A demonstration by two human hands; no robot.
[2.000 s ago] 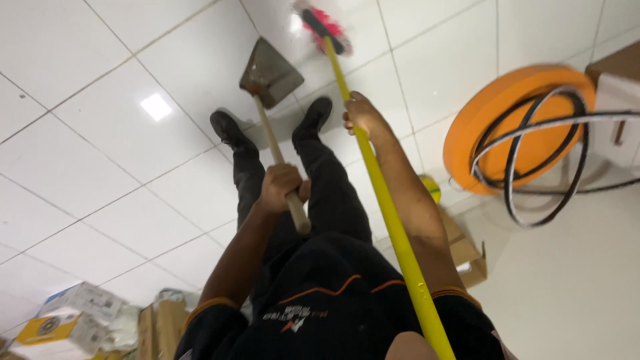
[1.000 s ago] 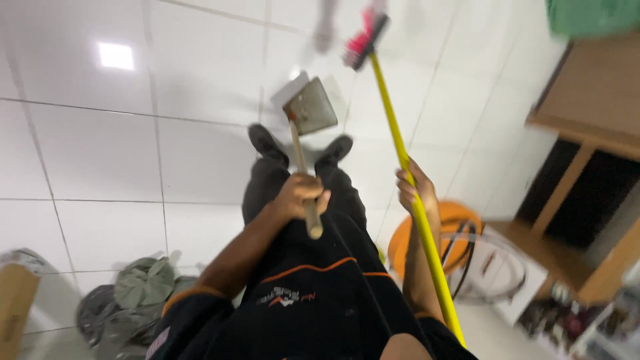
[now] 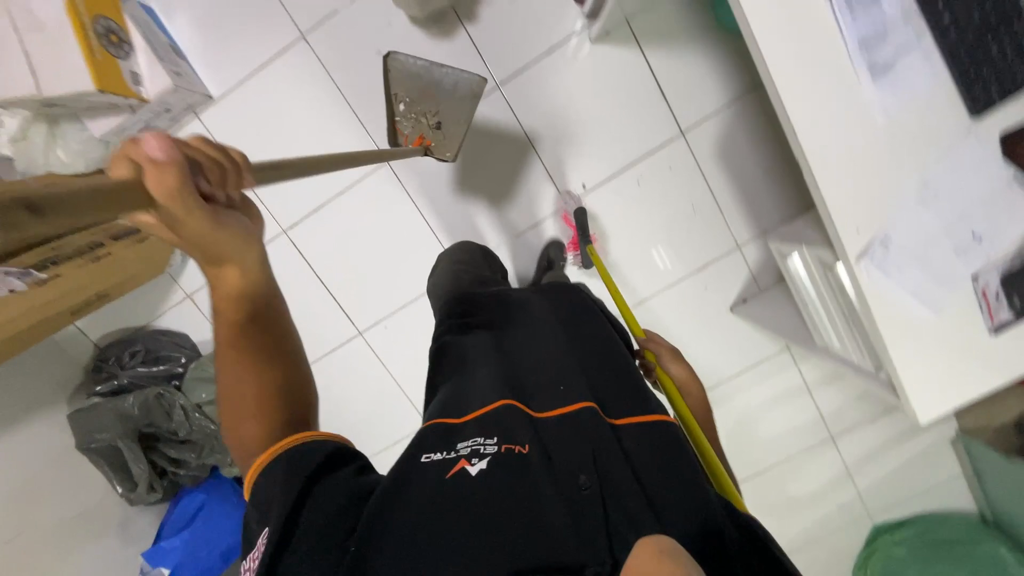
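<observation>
My left hand grips the wooden handle of a metal dustpan, raised at the left of the view. Bits of debris, some orange, lie in the pan near the handle joint. My right hand is closed around the yellow pole of a broom, low at my right side. The broom's dark head with pink bristles is on the white tiled floor, close to my shoe.
A white desk with papers runs along the right. Cardboard boxes, dark plastic bags and a blue bag are at the left. Something green is at the bottom right.
My left hand has lifted the dustpan's handle out to the left, away from my body. The broom head is now nearer my feet. The view has turned to another part of the floor.
</observation>
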